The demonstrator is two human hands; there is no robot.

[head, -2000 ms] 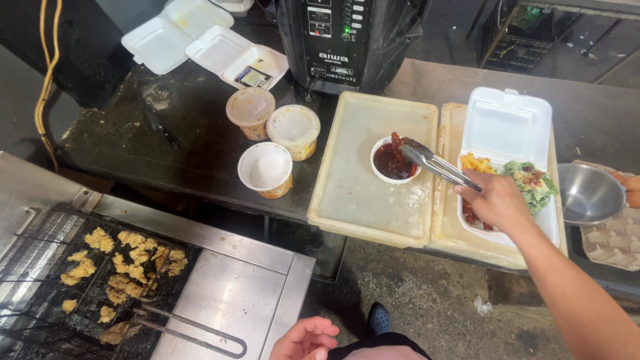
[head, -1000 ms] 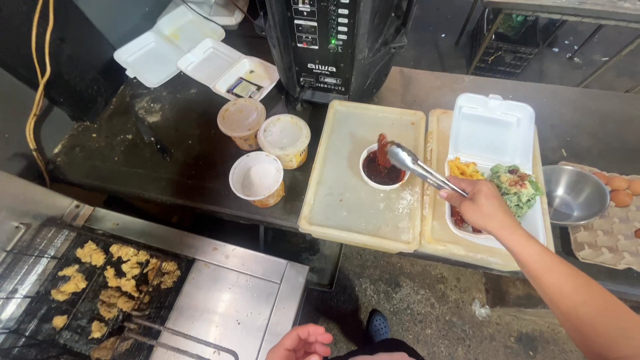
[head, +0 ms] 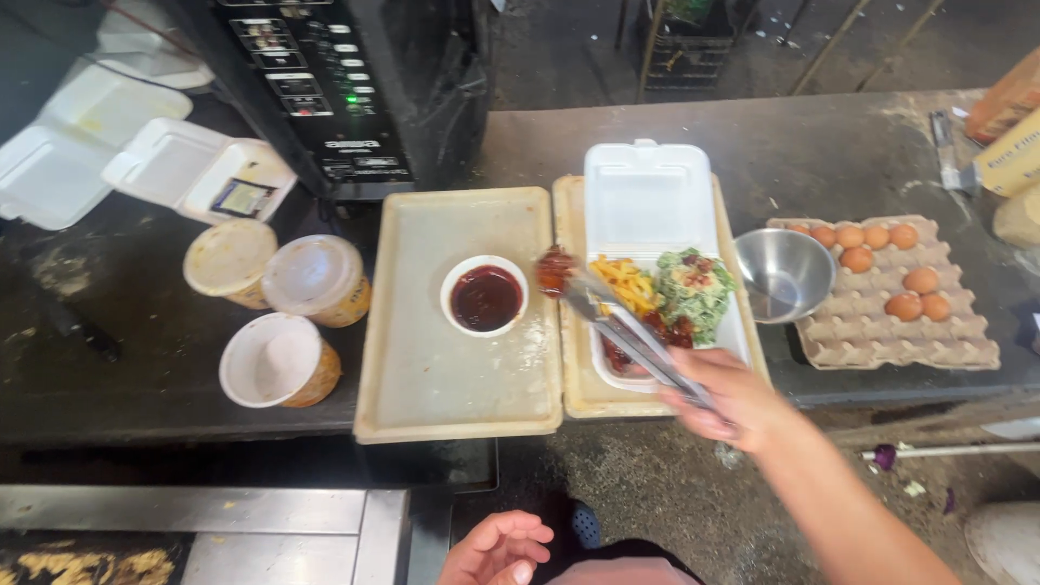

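My right hand [head: 723,396] is closed around metal tongs [head: 642,345], whose tips grip a sauce-coated piece of food [head: 555,272], between the sauce bowl and the takeout box. The white bowl of dark red sauce [head: 486,299] sits on the left plastic tray [head: 439,390]. An opened white foam takeout box [head: 648,191] on the right tray [head: 573,219] holds yellow fries [head: 627,284], green salad [head: 695,296] and dark glazed pieces [head: 621,353], partly hidden by the tongs. My left hand [head: 502,552] hovers at the bottom edge, fingers apart, holding nothing.
Several paper tubs [head: 280,357] and opened foam boxes [head: 154,162] stand left, beside a black speaker [head: 349,106]. A steel bowl [head: 784,275] and an egg carton [head: 902,345] with eggs are right. A grill with food [head: 93,569] is bottom left.
The tongs have lifted the coated piece out of the sauce bowl and moved right, toward the takeout box. The view has shifted right and nearer the counter.
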